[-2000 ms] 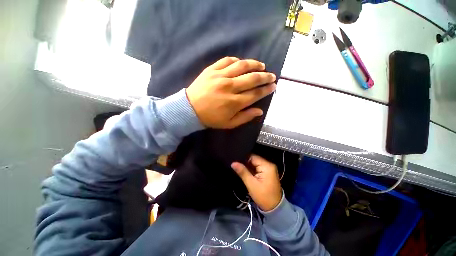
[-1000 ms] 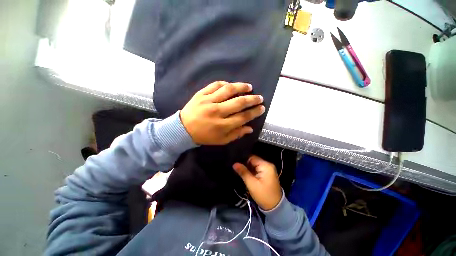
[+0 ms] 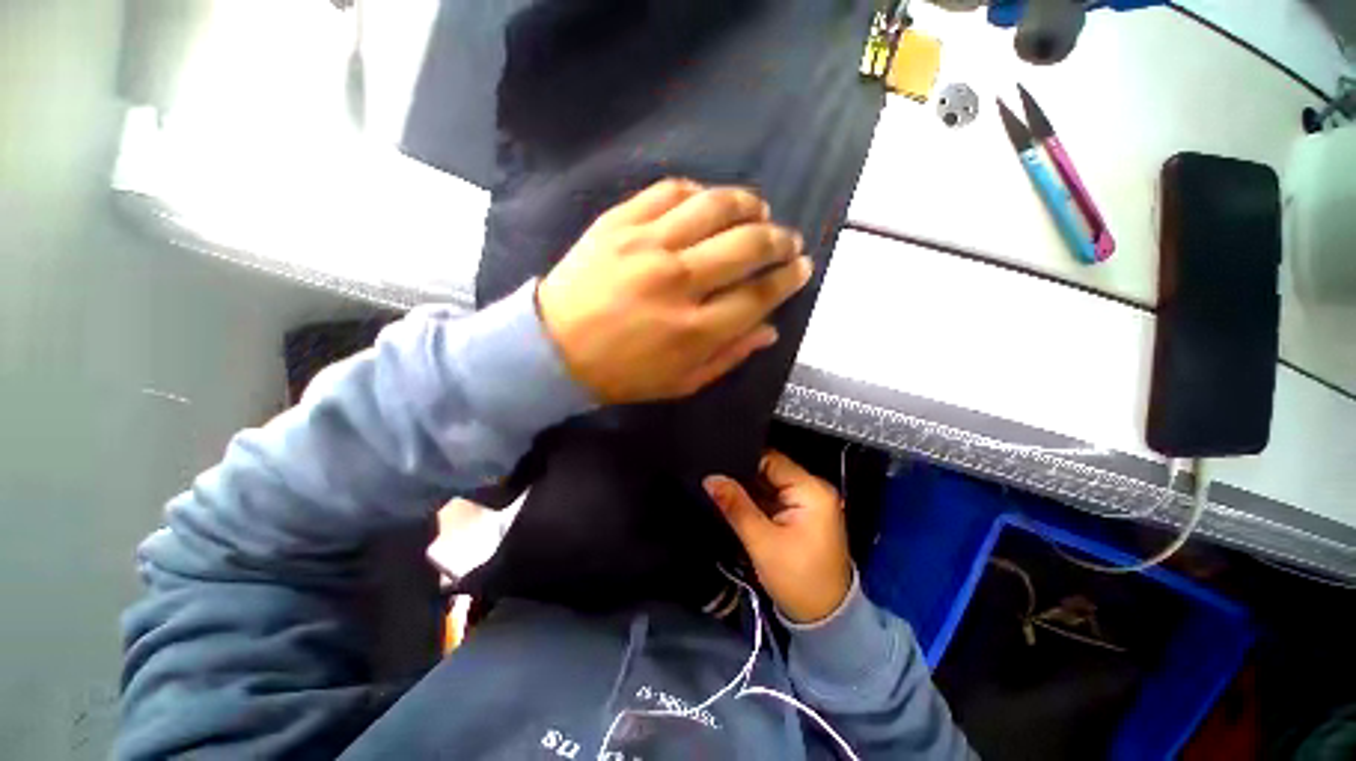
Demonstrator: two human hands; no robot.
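Observation:
A dark fabric panel (image 3: 654,127) runs from the machine table down to the lap. My left hand (image 3: 672,292) lies palm down on top of it, fingers slightly bent and close to its right edge, gripping nothing visible. My right hand (image 3: 788,535) is lower, below the table edge, with thumb and fingers at the panel's right edge on the lap; the cloth is pinched there, though the contact is partly lost in the dark.
Snips (image 3: 1059,179) with blue and pink handles lie right of the panel. A black phone (image 3: 1216,305) on a white cable is further right. Small metal machine parts (image 3: 910,67) are at the top. A blue crate (image 3: 974,572) stands below the table. Another dark piece (image 3: 454,97) lies left.
Since one second ago my left hand has moved up and slightly right over the panel. The panel's left edge has shifted right and its folds look different. My right hand has barely moved.

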